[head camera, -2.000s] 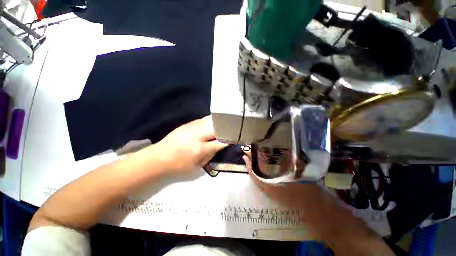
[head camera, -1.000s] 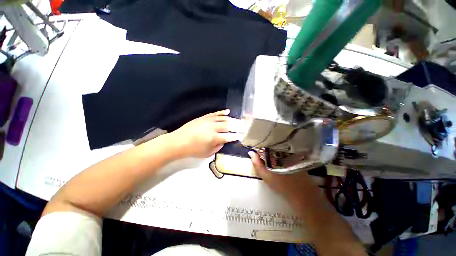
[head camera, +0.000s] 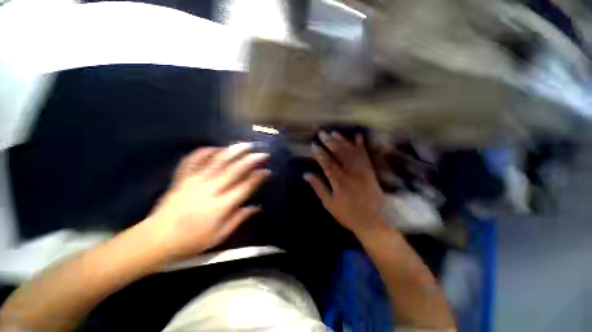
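Note:
The dark garment panel (head camera: 110, 136) lies across the white table and reaches its near edge. The picture is blurred. My left hand (head camera: 211, 194) rests on the panel with its fingers spread. My right hand (head camera: 347, 175) lies on dark cloth at the right, fingers apart, below the sewing machine. The machine (head camera: 285, 84) is a blurred beige shape above both hands. A small bright spot shows at its lower edge. The needle and presser foot cannot be made out.
The white table (head camera: 58, 249) shows at the left and along the near edge. A blue plastic basket (head camera: 480, 272) stands below the right table edge. Blurred dark and pale items lie right of my right hand.
The view has swung and blurred. The panel now lies nearer me and covers the table's ruler marks. My hands have moved apart, with fingers spread on the cloth.

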